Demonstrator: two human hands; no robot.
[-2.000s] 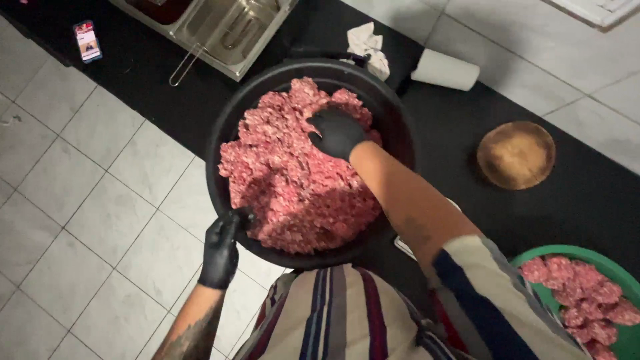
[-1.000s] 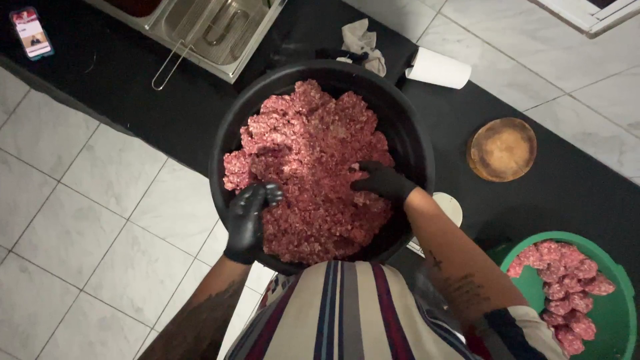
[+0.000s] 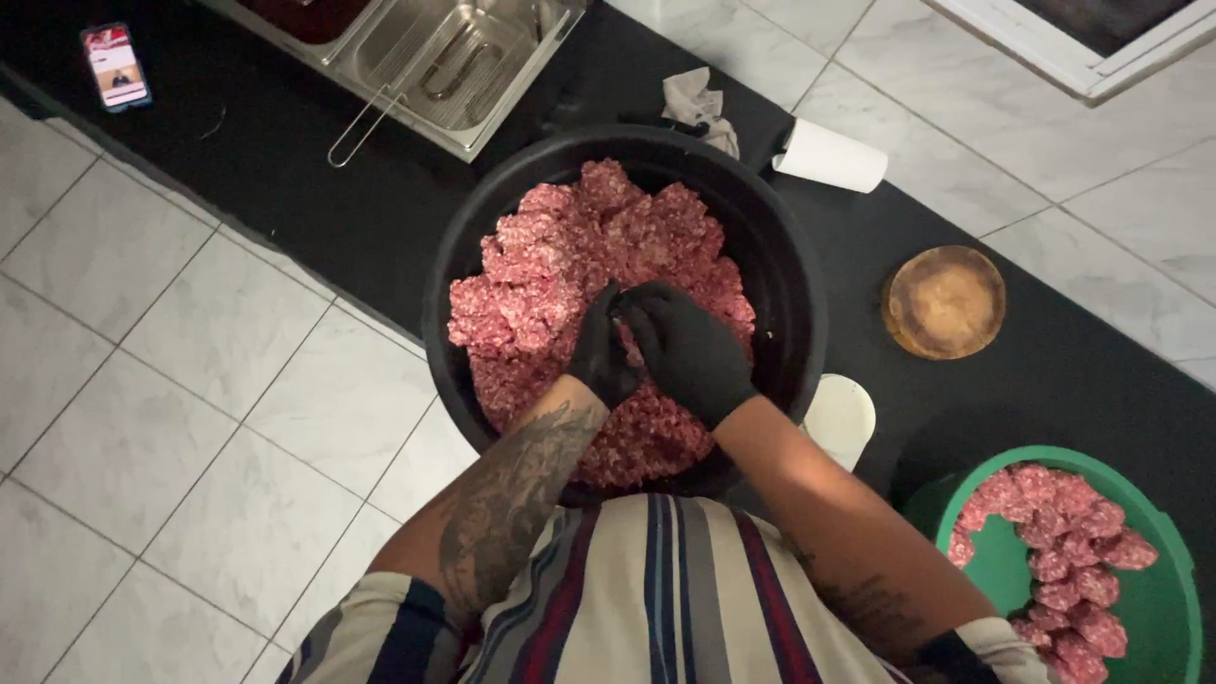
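Observation:
A wide black tub (image 3: 807, 323) holds a large mass of ground meat (image 3: 541, 256). Over its middle, my left hand (image 3: 605, 351) and my right hand (image 3: 686, 350), both in black gloves, come together with curled fingers. A bit of ground meat shows between the two palms, partly hidden by the fingers. At the lower right, a green basin (image 3: 1183, 570) contains several lumps of ground meat (image 3: 1078, 570), gathered along its sides and to the right.
A steel fryer (image 3: 475, 76) with a wire handle stands behind the tub. Crumpled paper (image 3: 698, 104), a white paper roll (image 3: 834, 157), a round wooden block (image 3: 945, 302) and a white round object (image 3: 841, 418) lie on the black counter (image 3: 332, 228). A phone (image 3: 116, 68) is at the far left.
My hands were apart, on either side of the meat; now they meet over its middle with meat between them.

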